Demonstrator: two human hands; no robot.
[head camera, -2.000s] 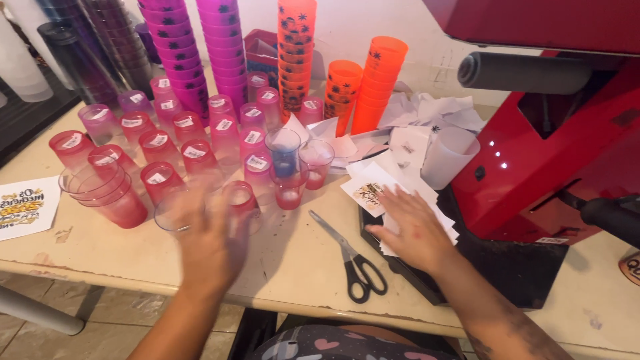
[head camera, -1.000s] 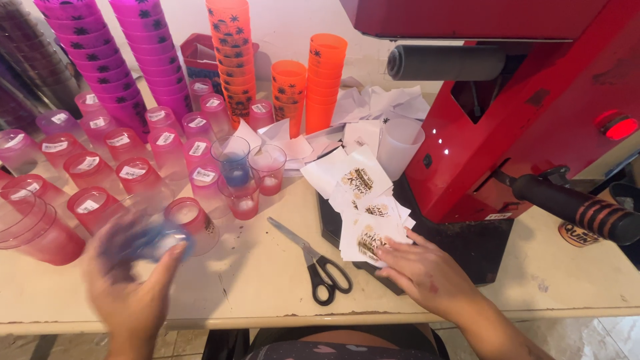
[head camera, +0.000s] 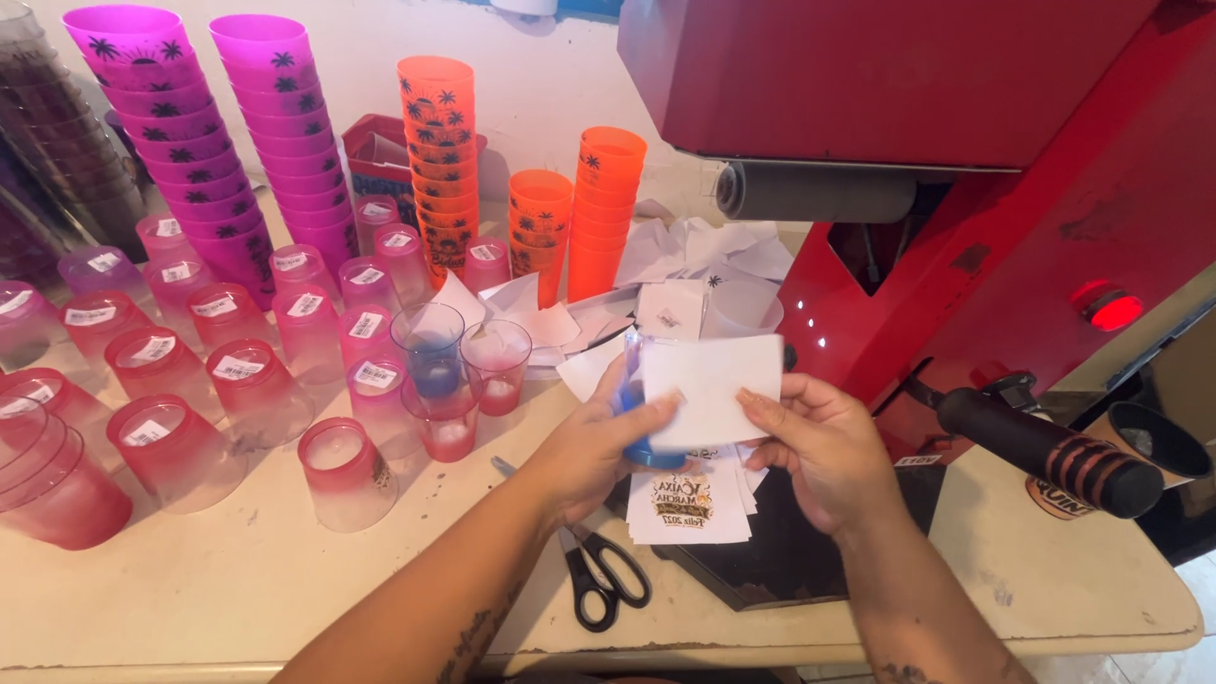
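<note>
My left hand (head camera: 594, 446) grips a blue-tinted clear plastic cup (head camera: 654, 456), with its thumb on a white paper piece (head camera: 714, 389) that lies against the cup and hides most of it. The same paper is pinched at its right side by my right hand (head camera: 817, 446). Below them a stack of printed transfer papers (head camera: 689, 508) lies on the black base of a red press. Black-handled scissors (head camera: 603, 579) rest on the table left of the stack. A pink-frosted cup (head camera: 348, 473) stands upside down left of my left forearm.
Many upturned pink cups (head camera: 261, 389) with labels fill the left. Purple (head camera: 199, 161) and orange cup stacks (head camera: 442, 171) stand behind, near loose paper scraps (head camera: 712, 252). The red press (head camera: 855, 85) rises at right, with its grey roller (head camera: 817, 193) and black handle (head camera: 1050, 451).
My left hand has moved right with the blue cup, to meet my right hand. My right hand has lifted a paper piece off the stack.
</note>
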